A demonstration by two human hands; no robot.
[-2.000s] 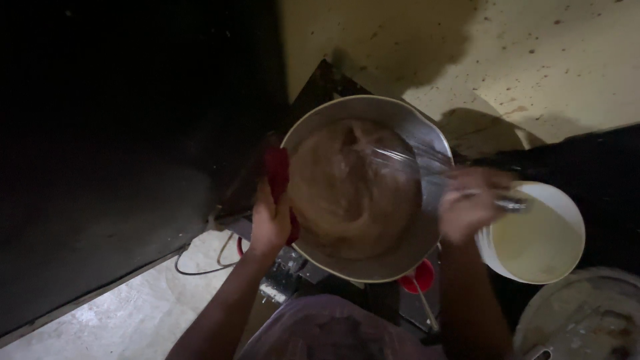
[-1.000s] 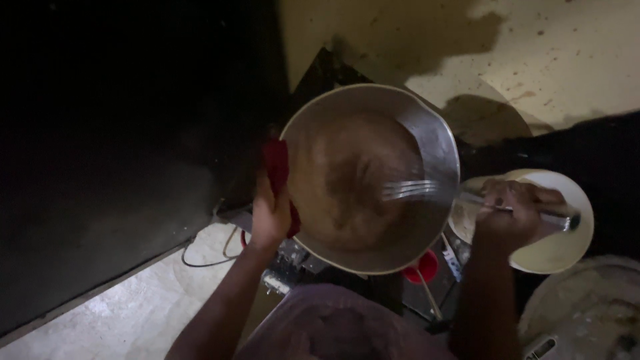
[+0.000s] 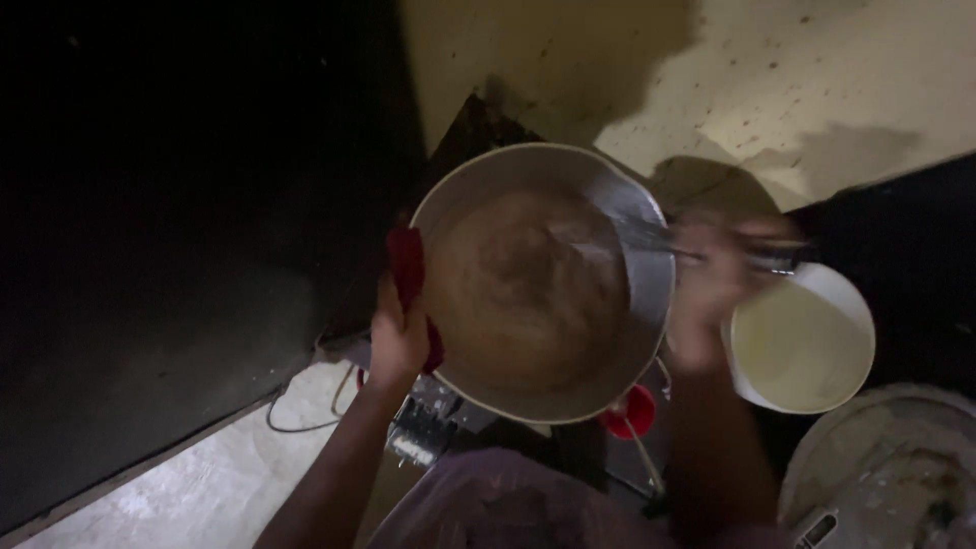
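Observation:
A large round metal pot (image 3: pixel 646 297) holds a brown, thick-looking mixture (image 3: pixel 526 297) with a swirled surface. At the pot's left rim, my left hand (image 3: pixel 400 335) grips a dark red cloth (image 3: pixel 406 263) against the metal. My right hand (image 3: pixel 713 282) is blurred by motion beyond the right rim, closed around a metal utensil (image 3: pixel 648 232) with tines, which reaches over the rim into the mixture. Just right of my right wrist stands a white bucket (image 3: pixel 850 305) with pale yellowish contents.
A red cup-like thing (image 3: pixel 631 412) with a thin stick lies below the pot. Metal parts (image 3: pixel 419 431) show near my left forearm. A round, smeared container lid or tub (image 3: pixel 877 465) is at the lower right. A speckled wall (image 3: pixel 747 69) rises behind; a thin cable (image 3: pixel 305 428) loops at lower left.
My right hand has moved up and left from a second ago, with the utensil still in it, and the bucket shows more fully. My left hand stays on the cloth at the rim.

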